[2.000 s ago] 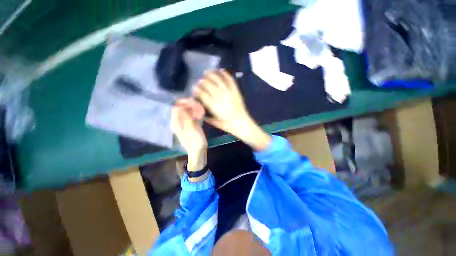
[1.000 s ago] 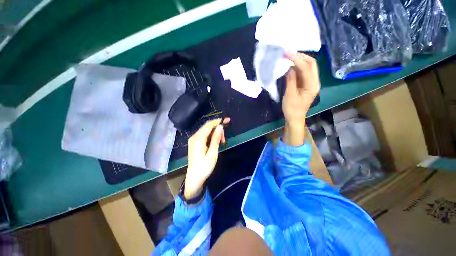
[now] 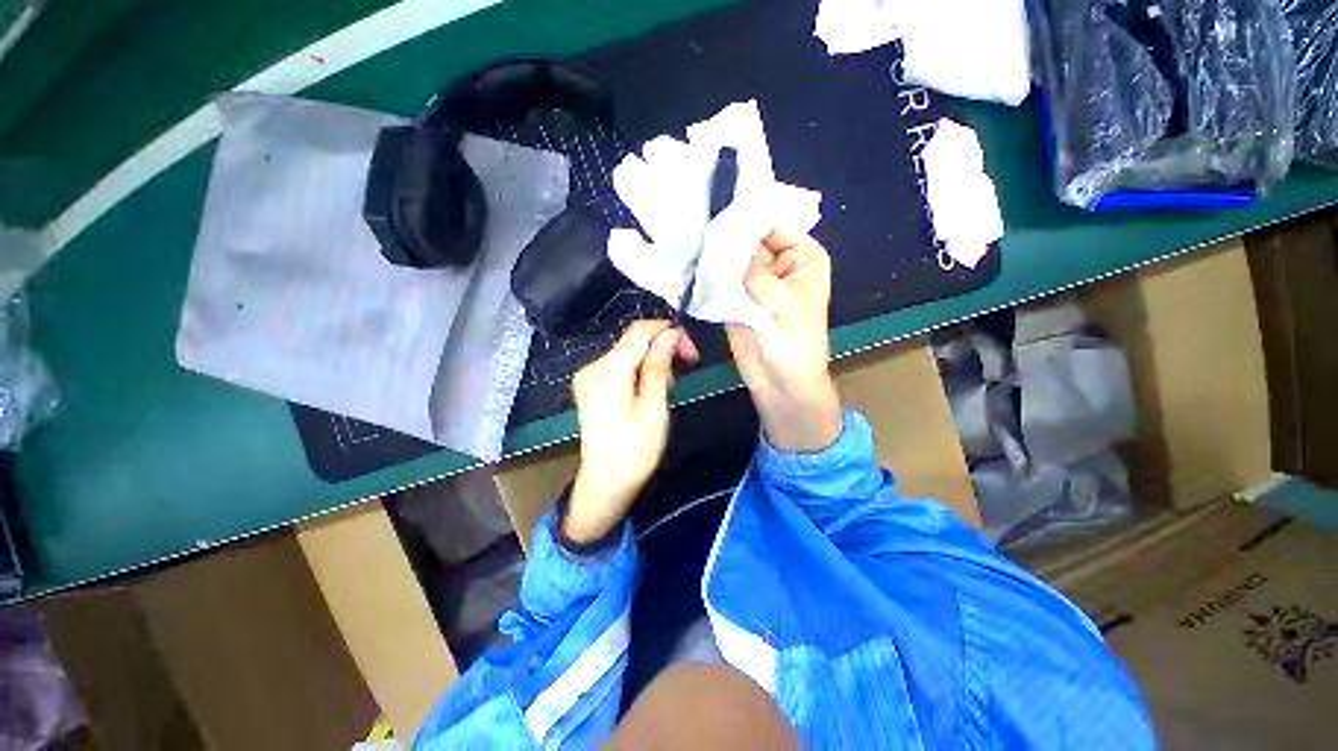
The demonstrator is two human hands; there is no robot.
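Observation:
A black headset [image 3: 426, 195] lies on the bench, one ear cup on a grey-white protective bag [image 3: 301, 264], the other on the black mat beside it. My left hand [image 3: 628, 411] pinches the lower end of a thin black microphone stalk [image 3: 722, 182] in its fingertips. My right hand [image 3: 790, 316] holds a white crumpled cloth [image 3: 731, 261] under and around the stalk; the dark tip shows above the cloth. Whether the stalk joins the headset cannot be told.
The black mat [image 3: 866, 264] has white lettering. More white cloths [image 3: 963, 191] lie at its right. A blue tray [image 3: 1174, 200] with clear-wrapped black items stands at the far right. Open cartons [image 3: 1186, 370] stand below the bench edge.
My right hand has brought a cloth from the pile at right to the microphone stalk at my left fingertips. The view has shifted slightly; the headset and bag lie much as before.

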